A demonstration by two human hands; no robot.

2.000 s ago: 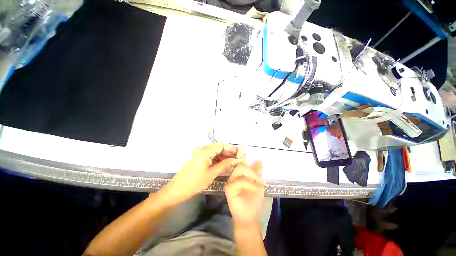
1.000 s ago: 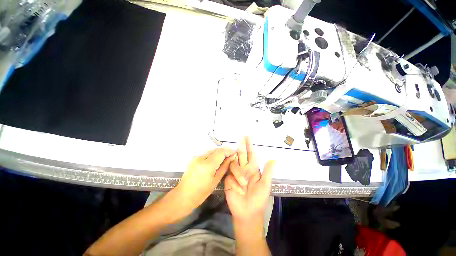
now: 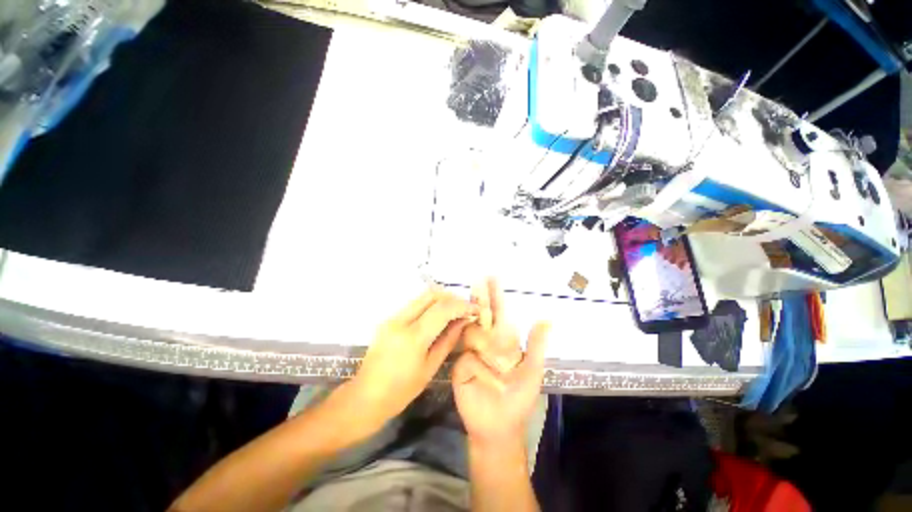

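Note:
My left hand [image 3: 400, 360] is above the table's front edge, its thumb and fingertips pinched together against the fingers of my right hand. Whether something tiny sits between the fingertips is too small and blurred to tell. My right hand [image 3: 495, 390] is palm up beside it, two fingers pointing forward and the thumb spread to the right; its palm looks bare. A black fabric panel [image 3: 170, 150] lies flat on the table to the left, apart from both hands. The sewing machine [image 3: 625, 120] stands to the right; its needle area is ahead and right of my hands.
A lit smartphone [image 3: 661, 278] lies right of the needle area, with dark scraps [image 3: 720, 335] beside it. A small brown square [image 3: 578, 282] lies on the machine bed. A glossy dark packet [image 3: 477, 82] is behind. Blue cloth strips [image 3: 785, 355] hang over the edge. Clear plastic [image 3: 60, 50] lies far left.
My right hand has turned from curled fingers to palm up with its thumb spread. My left fingertips stay against it. The panel and phone have not moved on the table.

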